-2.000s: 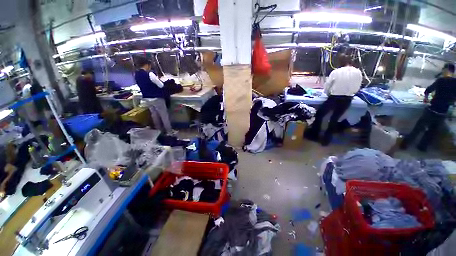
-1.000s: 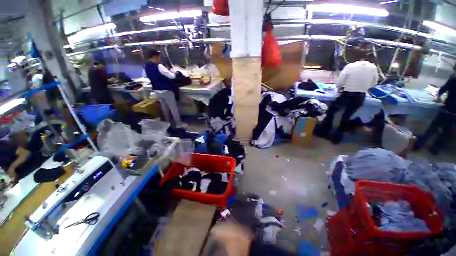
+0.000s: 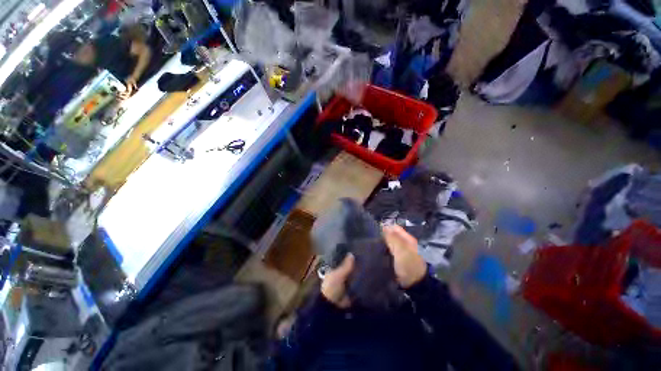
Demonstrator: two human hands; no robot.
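A dark grey garment piece (image 3: pixel 366 253) is held up between my two hands at the lower middle, blurred. My left hand (image 3: pixel 338 281) grips its left side, thumb in front. My right hand (image 3: pixel 404 255) holds its right side, fingers pointing up. The ends of some fingers are hidden by the cloth. The wooden bench (image 3: pixel 341 181) with a brown woven mat (image 3: pixel 290 245) lies behind and left of the piece.
A white sewing table (image 3: pixel 163 196) with a sewing machine and scissors (image 3: pixel 233 146) is at left. A grey garment pile (image 3: pixel 196 330) is at lower left. Grey and white garments (image 3: pixel 435 210) lie on the floor. Red crates (image 3: pixel 391 109) stand beyond and at right (image 3: pixel 580 282). A person's arm shows upper left.
The view has tilted down and turned left. Both my hands are now in view with the grey piece between them; one second ago only one blurred hand showed at the bottom.
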